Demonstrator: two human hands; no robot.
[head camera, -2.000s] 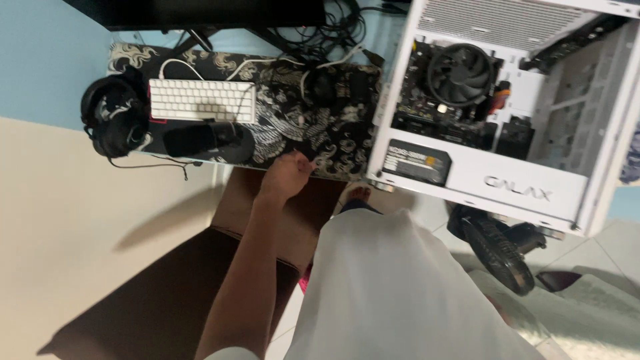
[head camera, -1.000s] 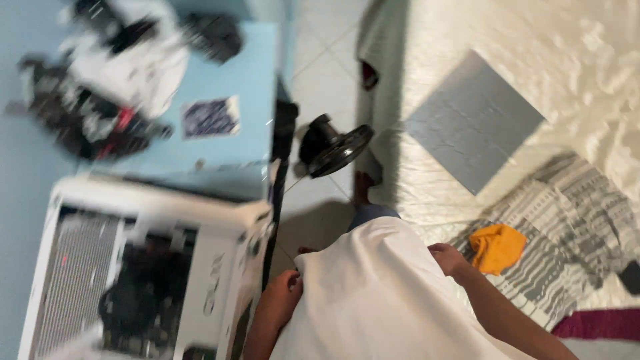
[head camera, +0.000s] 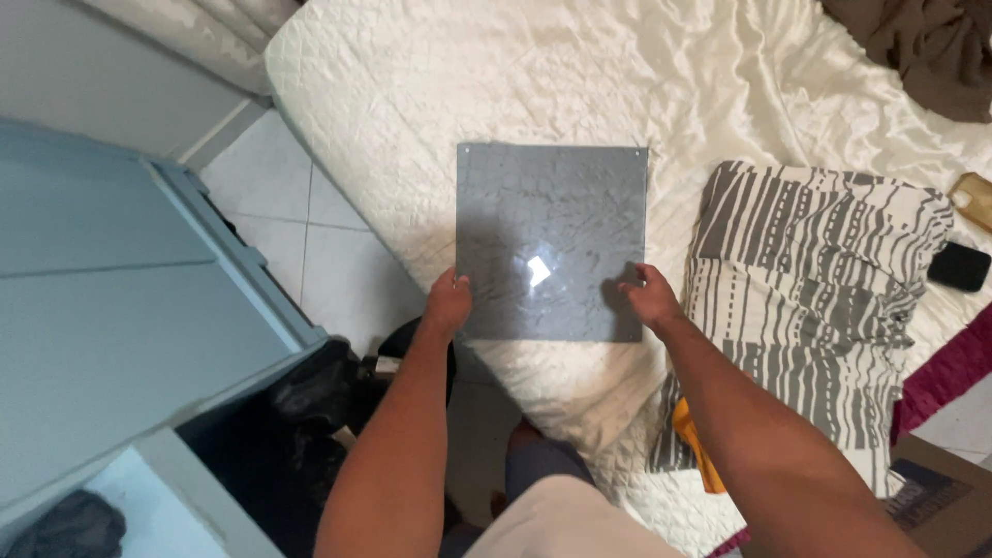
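Observation:
A tinted, see-through glass or acrylic panel (head camera: 552, 209), square with small holes at its corners, lies over the cream quilted bedspread (head camera: 372, 101). At its left edge is my left hand (head camera: 449, 301), thumb on the near face and fingers at the rim. My right hand (head camera: 652, 297) is at the right edge, thumb and forefinger a little apart; whether it grips the panel is hard to tell. Light reflects off the panel's lower middle.
Right of the panel lies a striped pillow (head camera: 798, 294), with an orange cloth (head camera: 701, 453) by its lower corner. A black phone-like object (head camera: 959, 266) is beyond it. Blue furniture (head camera: 108, 310) stands left, and a cardboard box (head camera: 949, 496) at lower right.
The view has swung from the desk and white computer case to the bed. Both hands, low beside the shirt a second ago, have reached out to the panel's side edges.

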